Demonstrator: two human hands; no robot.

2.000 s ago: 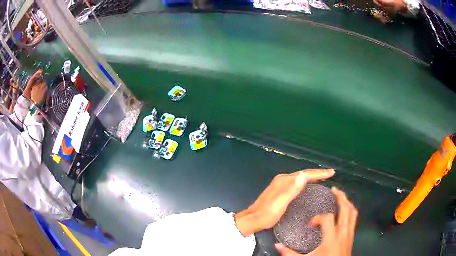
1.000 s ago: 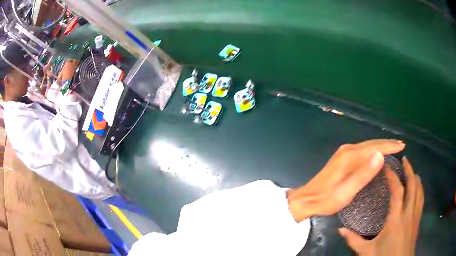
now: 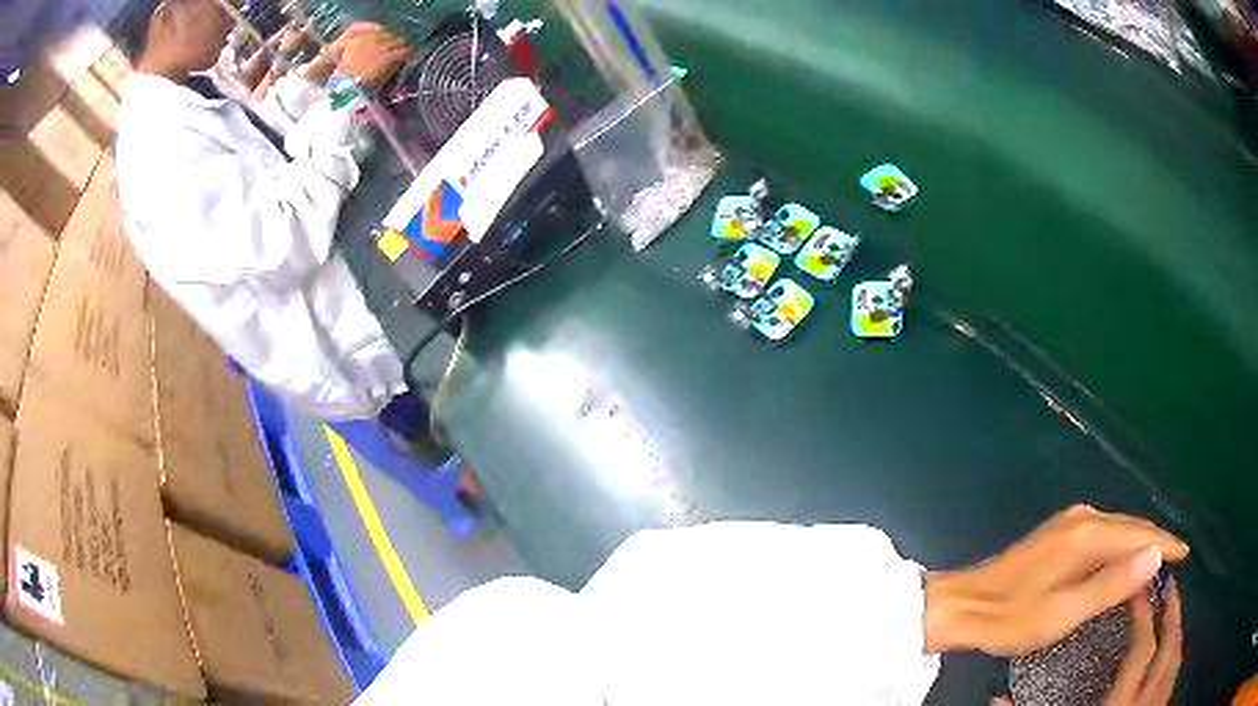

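The round screw tray (image 3: 1069,668) is at the lower right, partly cut off by the picture's bottom edge. My left hand (image 3: 1049,586) lies flat along its upper side, fingers stretched out to the right. My right hand (image 3: 1156,655) holds the tray's right side, with its fingers curled over the rim; most of it is out of the picture. Several teal units with yellow-green insides (image 3: 782,308) lie in a cluster on the dark green bench, with one (image 3: 879,309) apart to their right and one (image 3: 889,186) on the belt.
A black device with a fan (image 3: 462,83) and a clear plastic bag (image 3: 672,193) stand beyond the units at the left. A person in a white smock (image 3: 228,193) works there. Cardboard cartons (image 3: 83,455) stand at far left. An orange tip (image 3: 1250,690) shows at the right edge.
The view has turned to the left, so the units appear further right and the tray and both hands sit lower right. Both hands are still on the tray. The screwdriver has nearly left the picture.
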